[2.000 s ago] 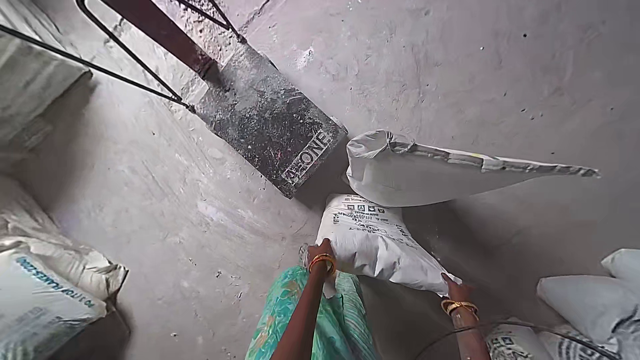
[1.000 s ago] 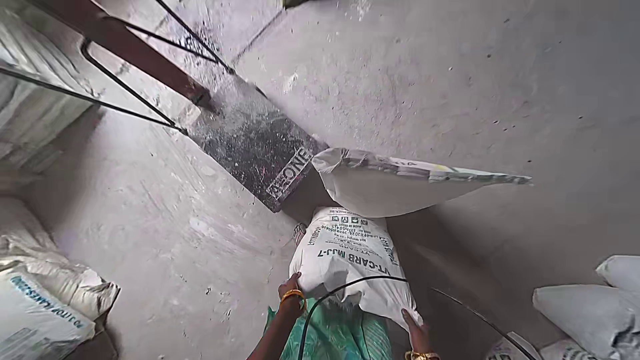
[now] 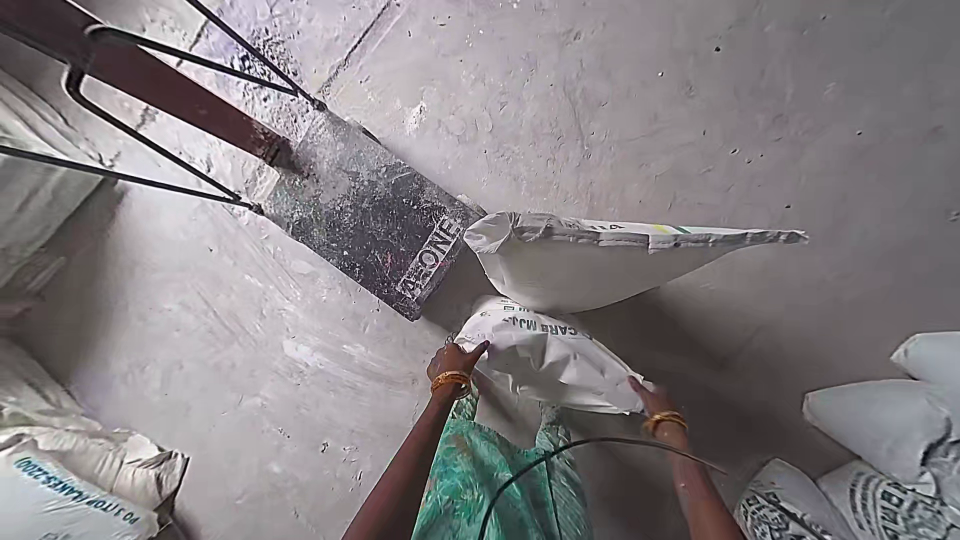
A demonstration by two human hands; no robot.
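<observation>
A white printed sack (image 3: 547,352) hangs between my two hands, low in the middle of the head view. My left hand (image 3: 456,364) grips its left edge, thumb on top. At the sack's lower right corner my right hand (image 3: 654,401) is closed on the edge. Just beyond it stands a second, full white sack (image 3: 585,274) with a folded, stitched top edge; whether the two touch I cannot tell. A dusty black platform scale (image 3: 367,217) lies to the upper left, its near corner close to the standing sack.
Metal rods (image 3: 165,157) and a reddish-brown post (image 3: 180,105) rise at the scale's far end. White sacks (image 3: 877,420) lie at the lower right, printed sacks (image 3: 67,487) at the lower left. A dark cable (image 3: 600,441) crosses before my green garment (image 3: 502,480).
The held sack's printed face, broadly visible a second ago, now appears foreshortened and creased. Both hands have kept hold of it. The standing sack remains beside the scale.
</observation>
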